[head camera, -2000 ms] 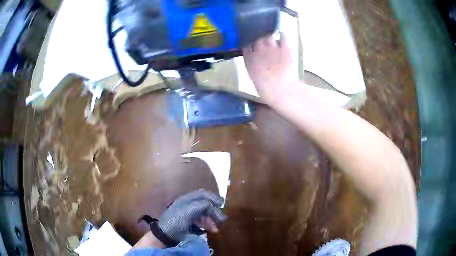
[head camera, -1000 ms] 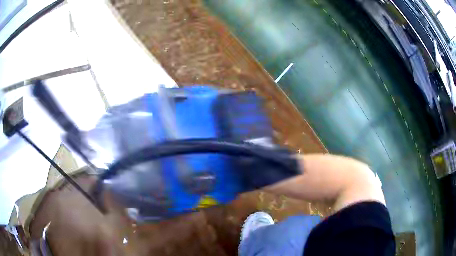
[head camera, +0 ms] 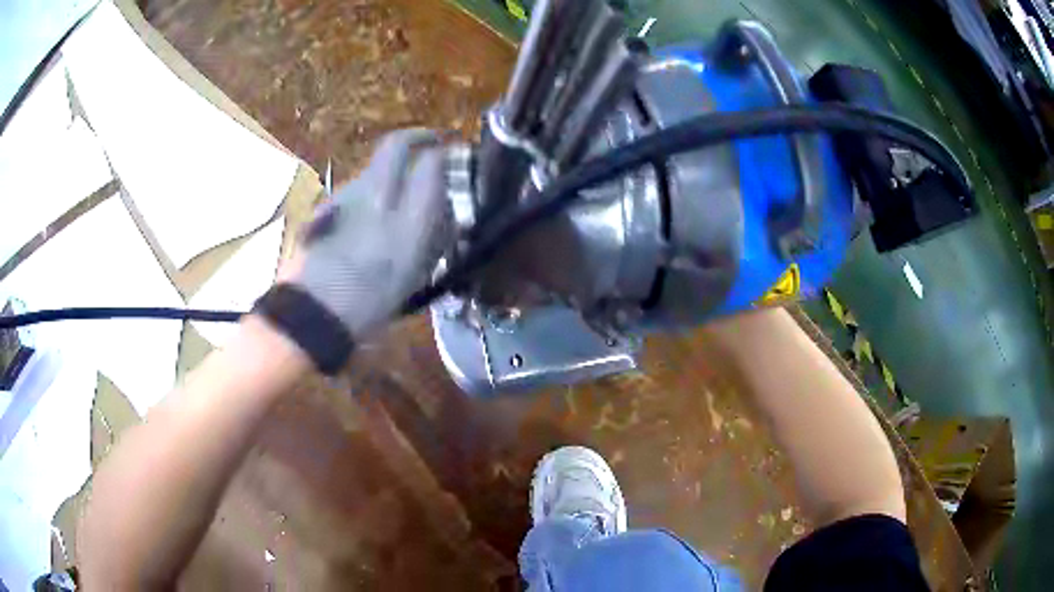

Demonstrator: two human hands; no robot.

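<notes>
The blue and silver-grey cutting machine (head camera: 693,197) is in front of me, its motor to the right and its black cable looping across it. Its grey base plate (head camera: 537,353) shows below the motor, over the brown table. My left hand (head camera: 376,220), in a grey mesh glove with a dark wrist strap, has its fingers against the machine's metal front part and seems to grip it; the fingertips are hidden. My right forearm reaches up behind the motor, which hides my right hand.
White-topped pieces with tan edges (head camera: 191,162) lie on the brown table (head camera: 381,58) at the left. The black cable (head camera: 127,313) crosses them. My white shoe (head camera: 578,486) is below the base plate. Green floor (head camera: 913,359) and an open cardboard box (head camera: 959,468) are at the right.
The view has turned towards the table's right edge. The machine has moved away from the fabric stack and turned. My left hand has come up to it from low over the table.
</notes>
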